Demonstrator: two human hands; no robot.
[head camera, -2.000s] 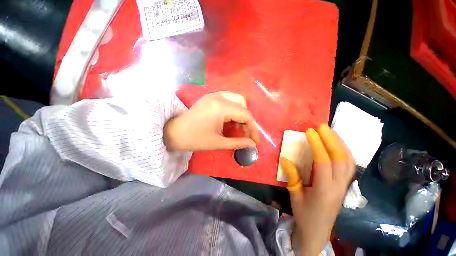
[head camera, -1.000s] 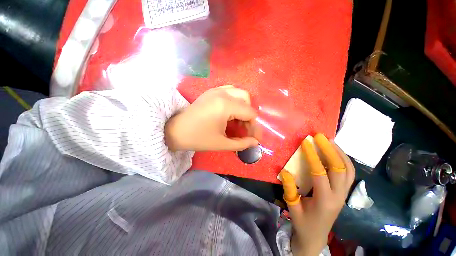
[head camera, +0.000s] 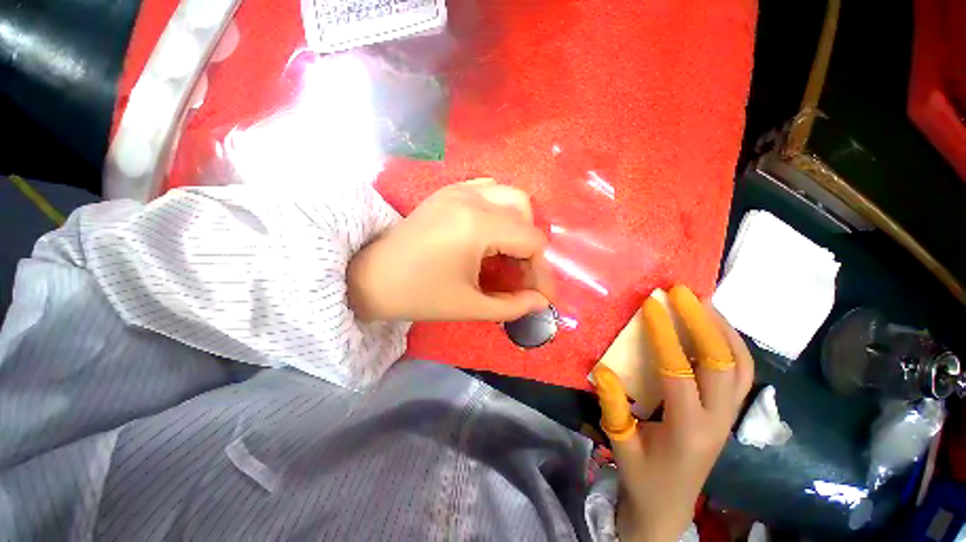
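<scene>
My left hand (head camera: 455, 254) is bare and rests over the red mat (head camera: 636, 127). Its thumb and index finger pinch the upper edge of a dark round watch head (head camera: 531, 325) near the mat's front edge. Clear film (head camera: 577, 254) shows as white glare lines beside those fingers. My right hand (head camera: 673, 413), with orange-yellow finger cots on thumb and two fingers, holds a cream smoothing card (head camera: 627, 355) at the mat's front right corner. The fingers hide much of the card.
A shiny clear bag (head camera: 307, 132), a printed label (head camera: 376, 19) and a long pale strip (head camera: 159, 106) lie on the mat's left part. Right of the mat are white wipes (head camera: 779, 284), a crumpled tissue (head camera: 763, 420), a clear bottle (head camera: 884, 355) and a red tray (head camera: 941, 79).
The card has turned from upright to slanted in my right hand. The mat and the items on the right have shifted in view. My left hand keeps its pinch on the watch head.
</scene>
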